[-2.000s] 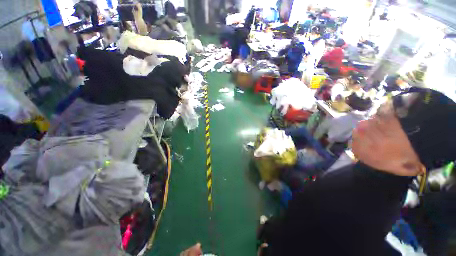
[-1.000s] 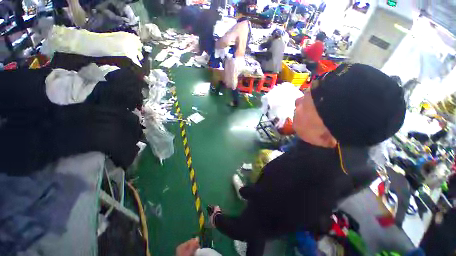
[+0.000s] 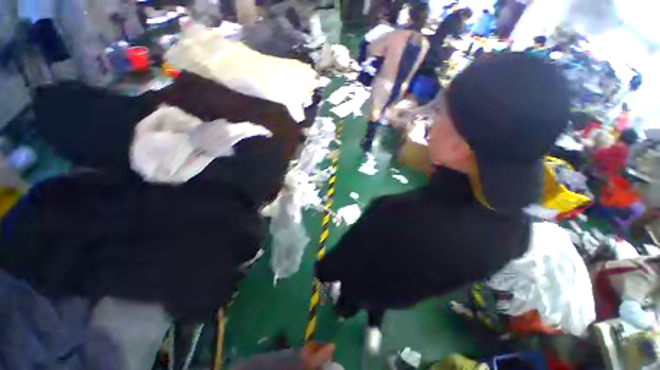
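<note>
My left hand [image 3: 318, 355] shows small and blurred at the bottom edge, coming from a greyish sleeve [image 3: 271, 360] on its left. It is bare and cut off by the edge, so its grip cannot be told. A small white thing [image 3: 333, 366] touches the bottom edge just right of the fingers; whether it is a glove or a packet cannot be told. My right hand cannot be made out. Nearest on the left is a large black cloth pile [image 3: 137, 238] with a crumpled white cloth [image 3: 170, 144] on top.
A person in black with a cap [image 3: 441, 238] stands close on the right, over the aisle. Yellow-and-black tape [image 3: 323, 246] runs along the green floor. Scraps and a plastic bag [image 3: 288, 242] lie beside it. Another person [image 3: 394, 65] is further ahead. A white cloth heap [image 3: 553, 278] is right.
The view has moved forward and turned. The black pile is nearer, and the grey sacks have left the view. The capped person is now further ahead along the aisle. My left hand has shifted right in the picture.
</note>
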